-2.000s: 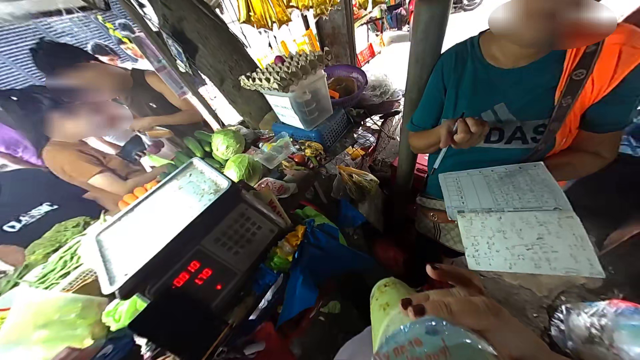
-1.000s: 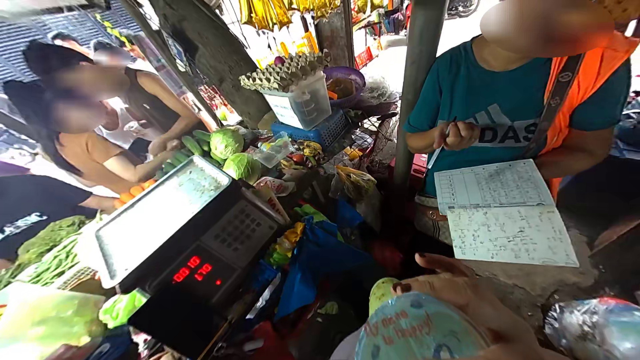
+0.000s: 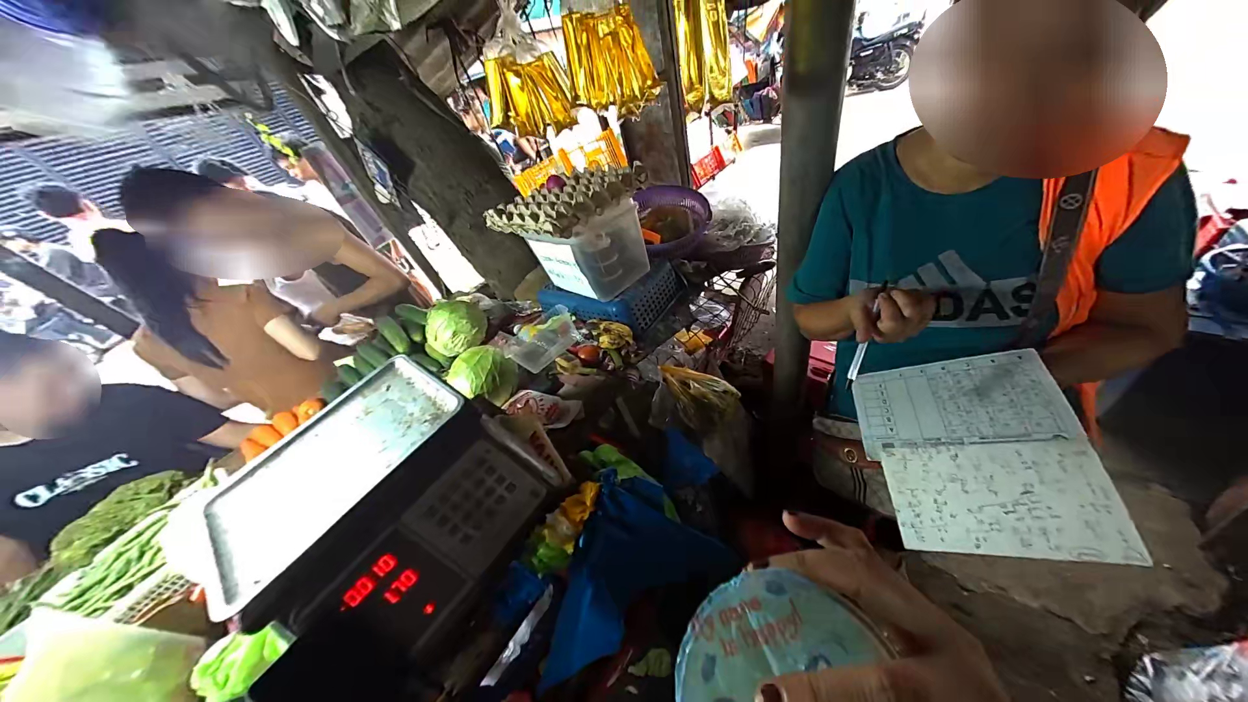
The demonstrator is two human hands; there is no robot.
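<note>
At the bottom, right of centre, my right hand (image 3: 877, 614) grips a round light-blue printed thing (image 3: 770, 634), perhaps a lid or a hand fan; its underside is hidden. Dark polish shows on the nails. My left hand is out of sight. To the left stands a black electronic scale (image 3: 458, 526) with a bare metal tray (image 3: 331, 468) and lit red digits. A blue plastic bag (image 3: 624, 565) lies between the scale and my hand. Across from me, a person in a teal shirt (image 3: 877, 234) holds a pen (image 3: 858, 361) and an open notebook (image 3: 1004, 487) with handwriting.
Beyond the scale lie cabbages (image 3: 483, 372), cucumbers (image 3: 392, 334) and carrots (image 3: 285, 422). Egg trays (image 3: 575, 200) top a clear plastic box (image 3: 604, 258). Green beans (image 3: 122, 570) lie at the left. A metal post (image 3: 811, 195) rises beside the person in teal; other people stand at the left.
The light-blue thing in my right hand has turned and shows more of its printed face than two seconds ago. The pale green part beside it then is out of sight now.
</note>
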